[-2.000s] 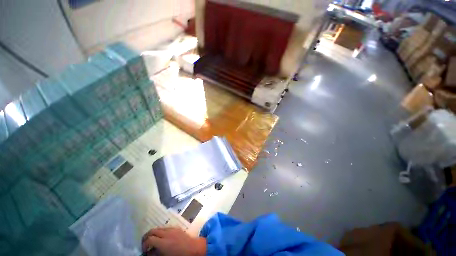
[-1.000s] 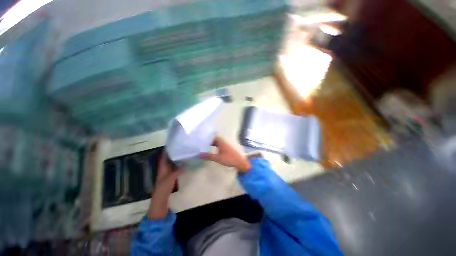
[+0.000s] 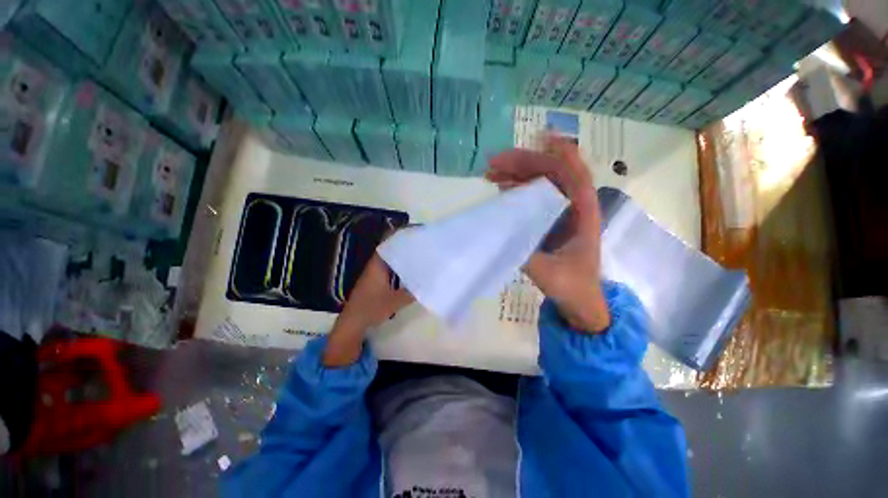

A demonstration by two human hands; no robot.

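Observation:
A white poly mailer is held over the middle of the cream printed board. My left hand grips its left end, with the fingers partly hidden behind it. My right hand is at its right end, blurred, with fingers bent over the top edge. Whether a box is inside the mailer cannot be told. The stack of empty poly mailers lies fanned just right of my right hand, silvery with dark edges.
Teal product boxes are stacked along the back and on the left. White packed mailers lie at the left. A red stool stands on the lower left floor. Shiny brown wrapped material is at the right edge.
The view has swung right to left and now faces the table squarely. The mailer is still between my hands and looks spread wider. My right hand has moved up along its right end.

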